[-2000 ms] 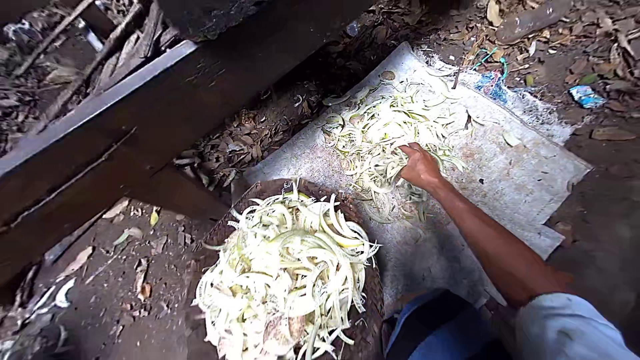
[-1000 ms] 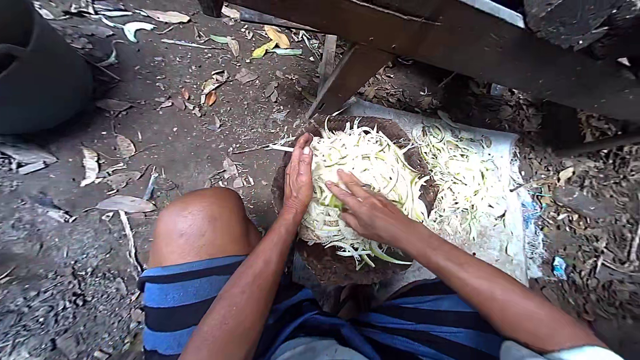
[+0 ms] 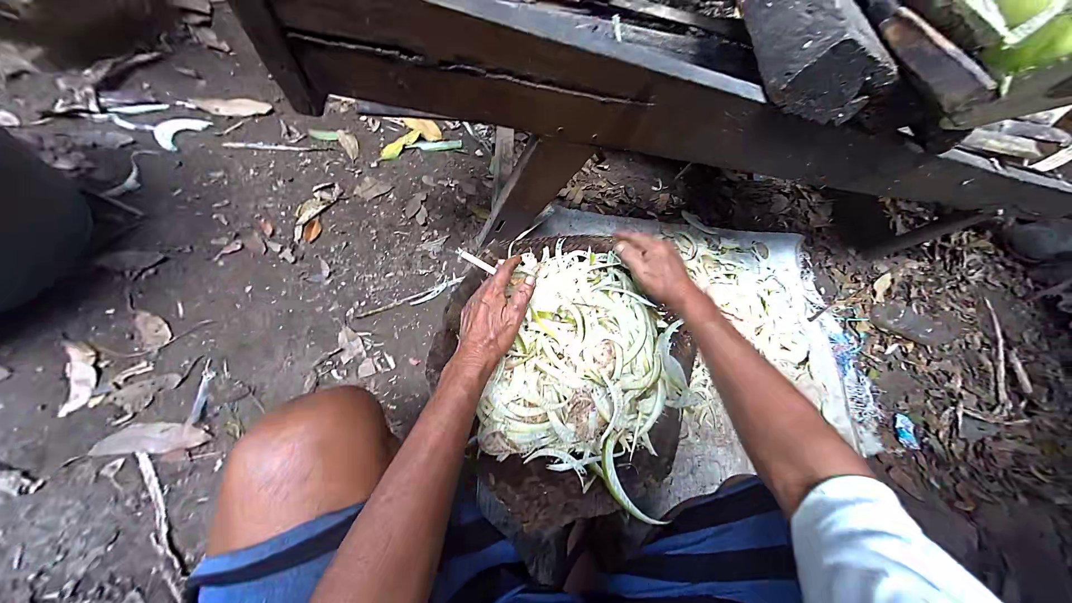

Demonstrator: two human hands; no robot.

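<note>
A heap of pale green shredded plant strips (image 3: 586,360) lies on a round, dark, rough board or block (image 3: 544,494) between my knees. My left hand (image 3: 496,311) rests against the heap's left edge, its fingers pointing up and away. At the far right edge of the heap is my right hand (image 3: 657,266), palm down, fingers slightly bent; whether strips are under it is hidden. More strips (image 3: 754,310) are spread on a whitish woven sack (image 3: 712,448) to the right, partly behind my right forearm.
A dark wooden bench frame (image 3: 536,84) with charred wood pieces (image 3: 816,63) crosses the top. At the left edge stands a dark rounded container (image 3: 38,218). Dry leaves (image 3: 151,438) and twigs litter the soil, and a blue wrapper scrap (image 3: 905,430) lies at right.
Two seconds ago my right hand was at the strips on the sack; one second ago both hands were on the heap. Now my right hand is farther out, at the heap's far right edge.
</note>
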